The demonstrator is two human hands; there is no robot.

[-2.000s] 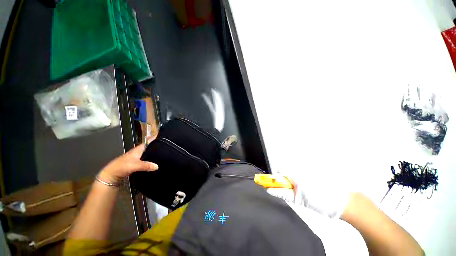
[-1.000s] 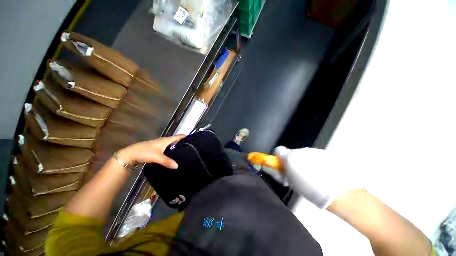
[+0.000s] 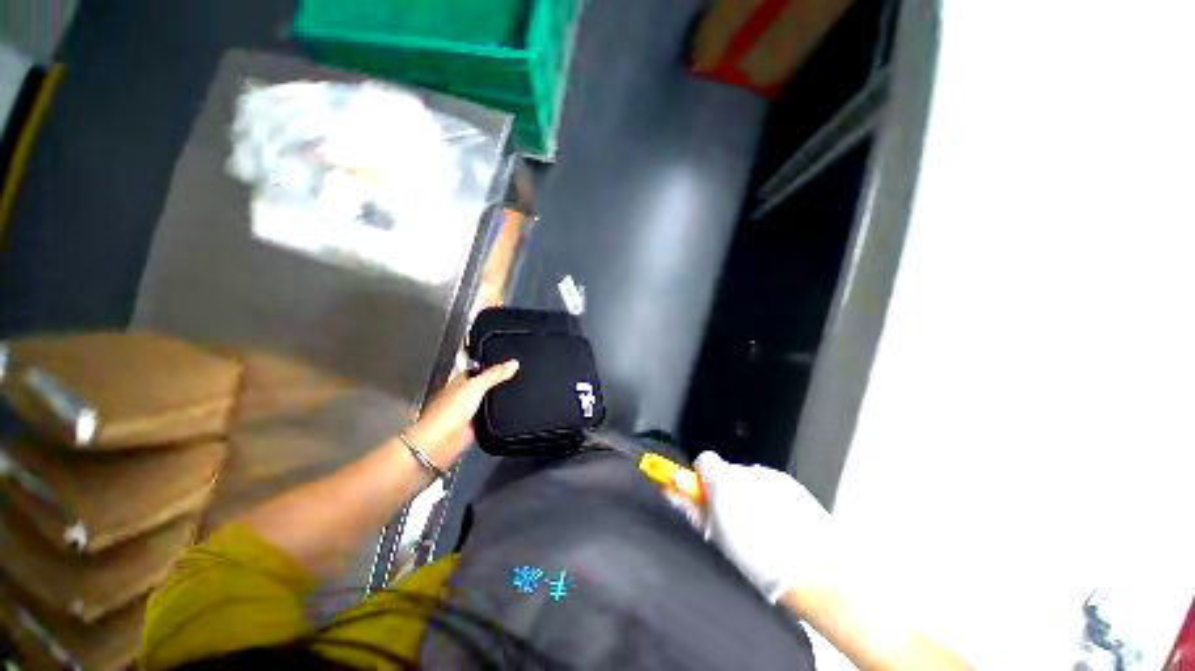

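Observation:
A small black zippered bag [image 3: 540,389] with a small white logo is held up above the grey apron, its logo face towards me. My left hand [image 3: 461,409], bare with a bracelet, holds it by its left side, thumb on the front face. My right hand [image 3: 754,518], in a white glove, holds a yellow-orange air blow gun [image 3: 671,477]. The gun's thin nozzle points left at the bag's lower right edge; whether it touches cannot be told. The fingers of my left hand behind the bag are hidden.
White table [image 3: 1022,262] on the right, with a blurred grey-silver pile [image 3: 1107,636] at its lower right. Side cabinet [image 3: 347,308] on the left bears clear plastic bags [image 3: 354,171] and brown folded items [image 3: 118,393]. Green crate [image 3: 433,59] and brown carton [image 3: 760,39] stand beyond on the floor.
The bag has turned so its logo face shows more squarely, with the logo now at the right. The nozzle now points at its lower right edge. My view has shifted, showing the crate again.

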